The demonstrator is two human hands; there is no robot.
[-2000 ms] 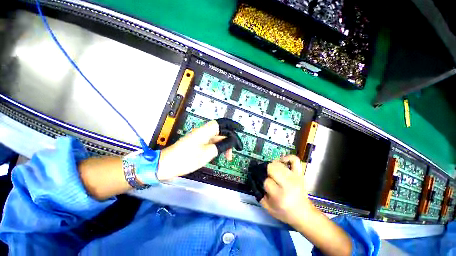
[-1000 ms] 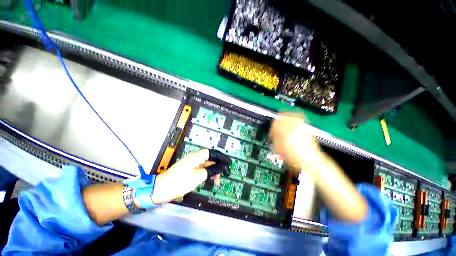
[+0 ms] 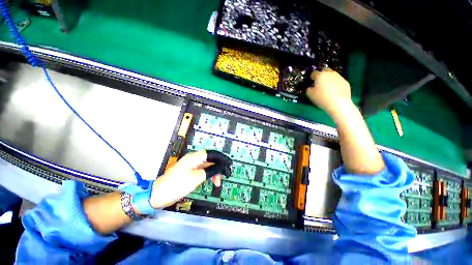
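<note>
A black wave solder pallet (image 3: 233,209) lies on the conveyor in front of me, with rows of green printed circuit boards (image 3: 235,192). My left hand (image 3: 189,175), with black finger cots, is over the pallet's left part, fingers curled; whether it holds anything is hidden. My right hand (image 3: 327,89) is at the bin of dark brown-coppery components (image 3: 294,77), its fingertips down among them and hidden. Yellow components (image 3: 247,66) fill the compartment to the left, and silver-and-black components (image 3: 266,23) lie in the far one.
A blue ground cord (image 3: 85,124) runs to the strap on my left wrist. Bright metal plate (image 3: 77,116) shows left of the pallet. More pallets with orange bars (image 3: 441,199) stand at right. A yellow stick-like tool (image 3: 396,122) lies on the green mat. A dark slanted frame is at upper right.
My right hand has moved from the pallet, up and right, to the dark component bin. My left hand stays over the pallet's left part. The camera view has shifted.
</note>
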